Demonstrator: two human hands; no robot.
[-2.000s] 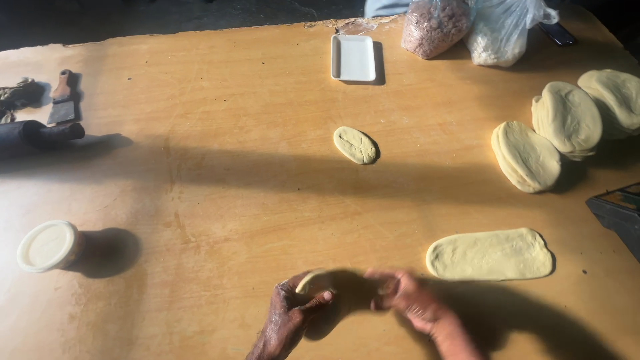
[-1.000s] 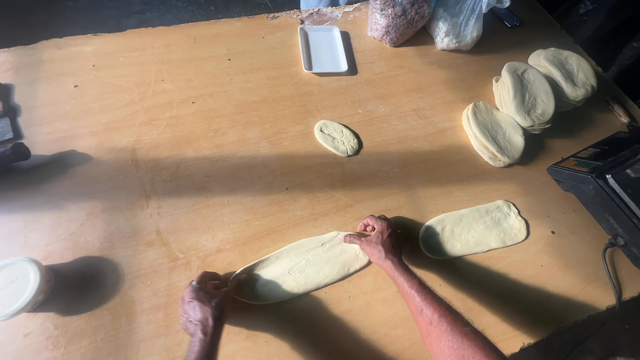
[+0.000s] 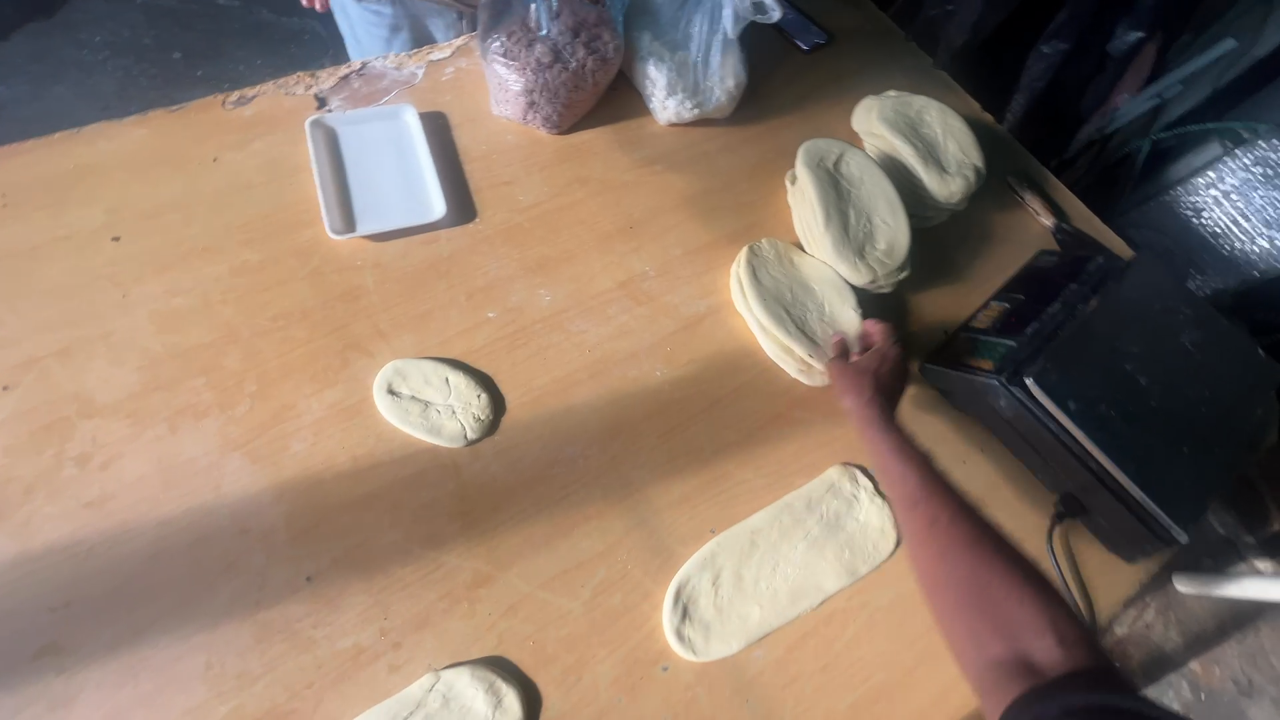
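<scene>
My right hand (image 3: 868,368) reaches to the nearest stack of flat oval dough pieces (image 3: 797,308), its fingertips on the lower right edge of the top piece. Two more dough stacks stand behind it, a middle one (image 3: 850,212) and a far one (image 3: 922,150). Below lies a long flattened dough strip (image 3: 780,565), left of my forearm. A second flattened dough piece (image 3: 450,697) is cut off by the bottom edge of the view. One small oval dough piece (image 3: 435,402) with a creased top rests left of centre. My left hand is out of view.
A white foam tray (image 3: 385,175) lies at the back left. Beside it stand plastic bags, one with a pinkish crumbly filling (image 3: 550,65), one with white contents (image 3: 688,75). A black device with a cable (image 3: 1080,400) sits at the right edge. A person's clothing (image 3: 395,25) shows beyond the table.
My right hand has let go of the stretched dough on the table and moved up and right to the nearest stack. My left hand has left the view, which has swung right.
</scene>
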